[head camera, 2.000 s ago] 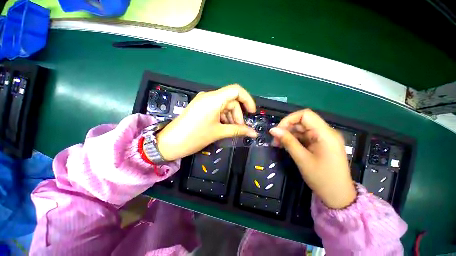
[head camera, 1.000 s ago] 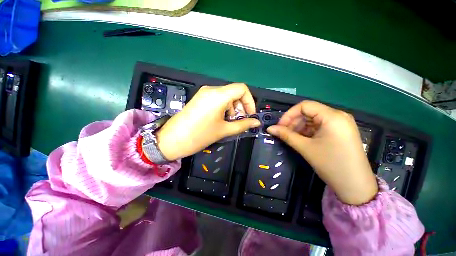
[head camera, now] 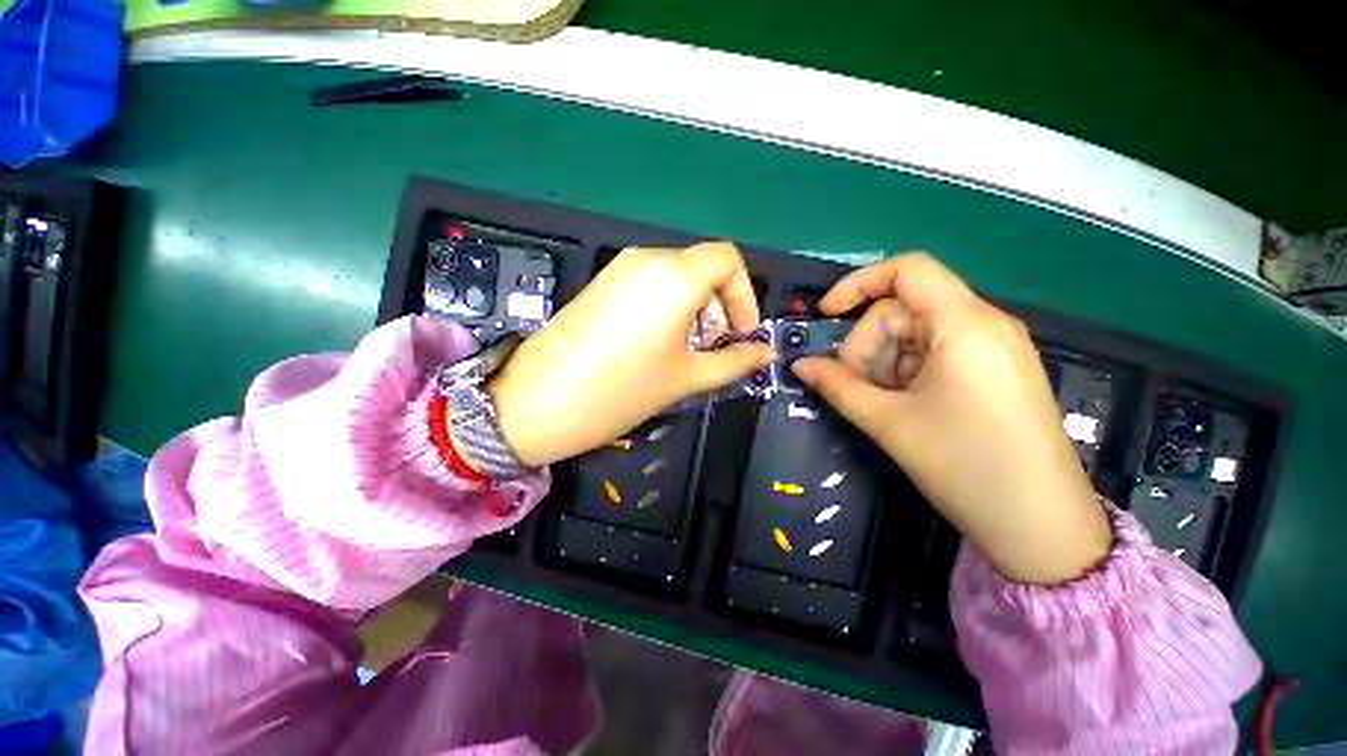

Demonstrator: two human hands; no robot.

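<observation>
A black carrier tray (head camera: pixel 709 583) holds several dark phone units in side-by-side pockets. The middle phone unit (head camera: pixel 805 569) has orange and white marks on its back and its camera cluster at the far end. My left hand (head camera: pixel 635 355) and my right hand (head camera: pixel 960 406) meet over that camera cluster with thumbs and fingers pinched. A small clear or dark camera-area part (head camera: pixel 776 359) shows between the fingertips; its outline is hard to tell from the cameras below. My hands partly cover the neighbouring units.
Black tweezers (head camera: pixel 389 90) lie on the green bench (head camera: pixel 251 222) beyond the tray. A blue bin (head camera: pixel 59 81) stands at the far left, with another black tray (head camera: pixel 92 325) below it. A red curved thing (head camera: pixel 1273 716) shows at the lower right edge.
The view has shifted slightly, so the tray sits a little further right. Both hands stay over the middle unit's camera end, with small fingertip movements.
</observation>
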